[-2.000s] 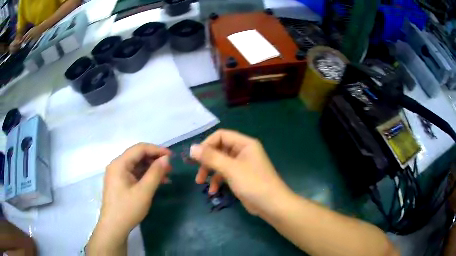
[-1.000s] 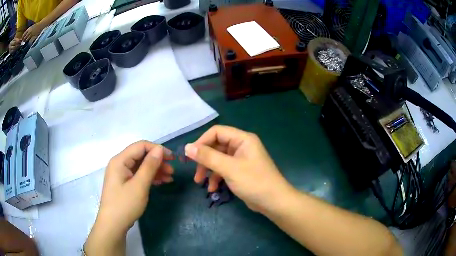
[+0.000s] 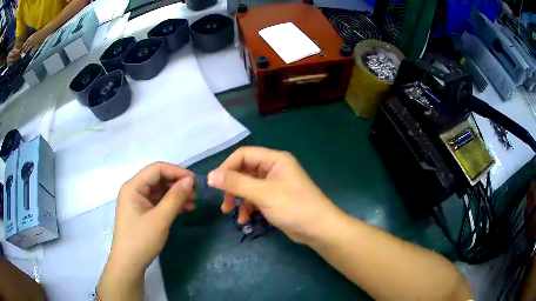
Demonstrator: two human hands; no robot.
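A small dark part (image 3: 201, 183) is between my two hands above the green mat (image 3: 311, 176); its details are blurred. My left hand (image 3: 154, 206) pinches its left side between thumb and index finger. My right hand (image 3: 264, 188) pinches its right side, with a pale bit showing at the fingertips. A small heap of dark spiky parts (image 3: 250, 228) with a round metal-looking centre lies on the mat below my right hand, partly hidden by its fingers.
Black cups (image 3: 110, 97) stand on white paper (image 3: 158, 126). Blue-grey retail boxes (image 3: 36, 194) are at left. A red-brown box (image 3: 300, 64), a yellowish tub (image 3: 367, 79) and a black soldering station (image 3: 411, 159) with cables stand behind and right. A person's arm (image 3: 59, 26) shows far left.
Both hands have shifted slightly left in the view and their fingertips are closer together around the small dark part. The whole scene has shifted slightly with the camera.
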